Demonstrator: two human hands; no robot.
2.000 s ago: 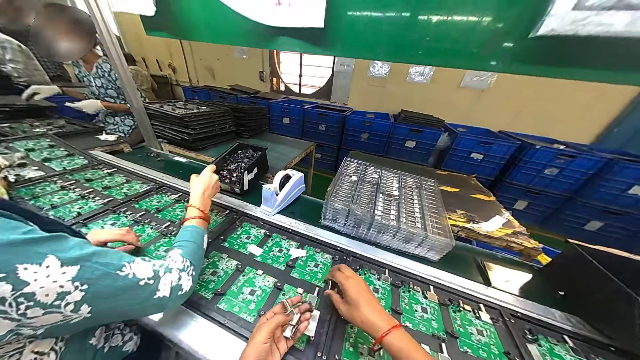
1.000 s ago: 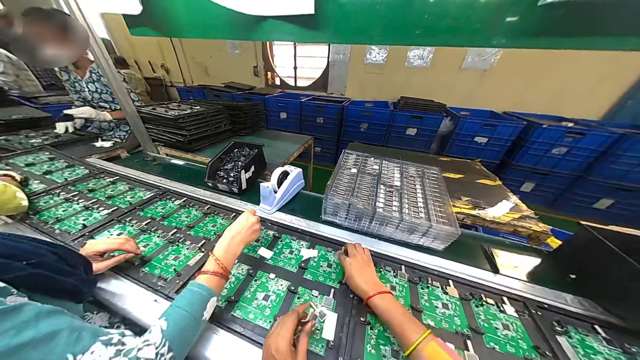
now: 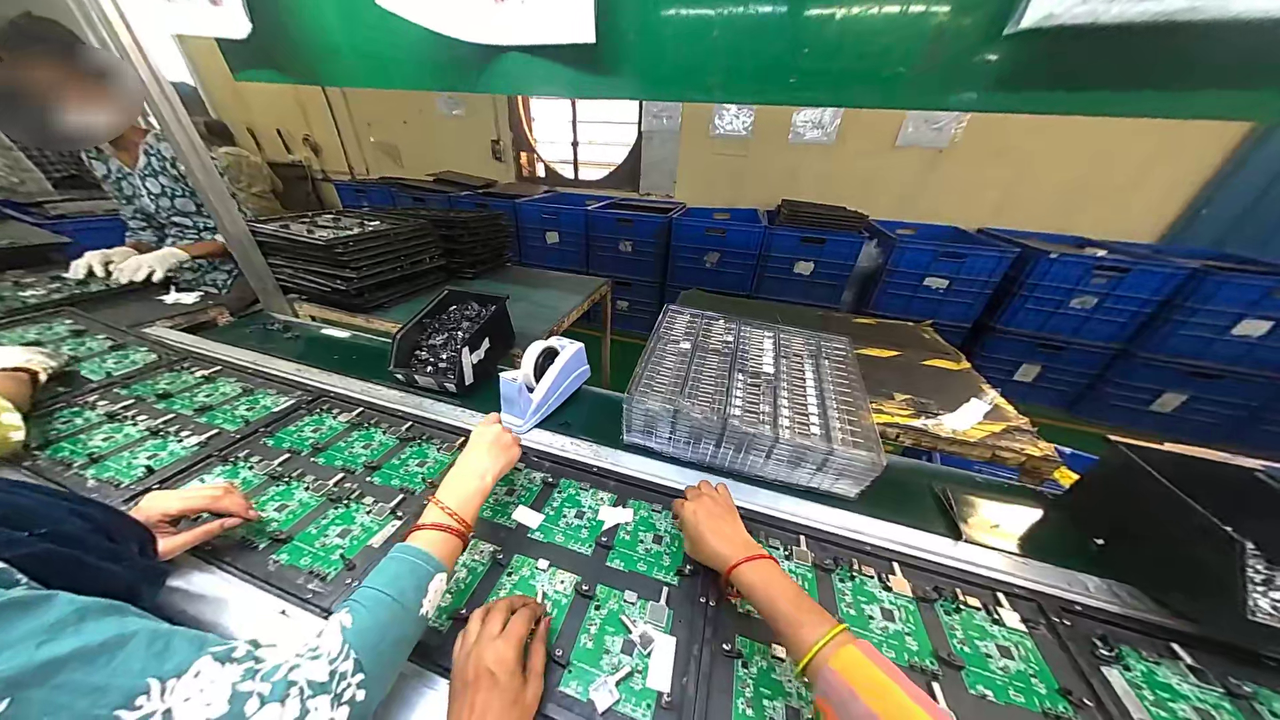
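Observation:
My left hand (image 3: 498, 660) is low in the head view, its bent fingertips on a green circuit board (image 3: 530, 585) in a black tray; its grasp is unclear. To its right, several small loose metal connector-like pieces (image 3: 640, 632) and a white strip (image 3: 661, 662) lie on another board (image 3: 600, 640). My right hand (image 3: 712, 528), wearing a red thread, is at the tray's far edge beside a board (image 3: 648, 542) with a white piece on its corner. Its fingers are curled, and whatever is under them is hidden.
A co-worker's teal-sleeved arm (image 3: 400, 590) reaches across from the left. Beyond the metal rail (image 3: 590, 452) stand a tape dispenser (image 3: 545, 383), a black bin of small dark parts (image 3: 452, 340) and stacked clear plastic trays (image 3: 755, 400). A gloved person is farther left.
The metal pieces that were in my left hand two seconds ago now lie on a board. My left hand has moved left of them, and my right hand has moved to the tray's far edge.

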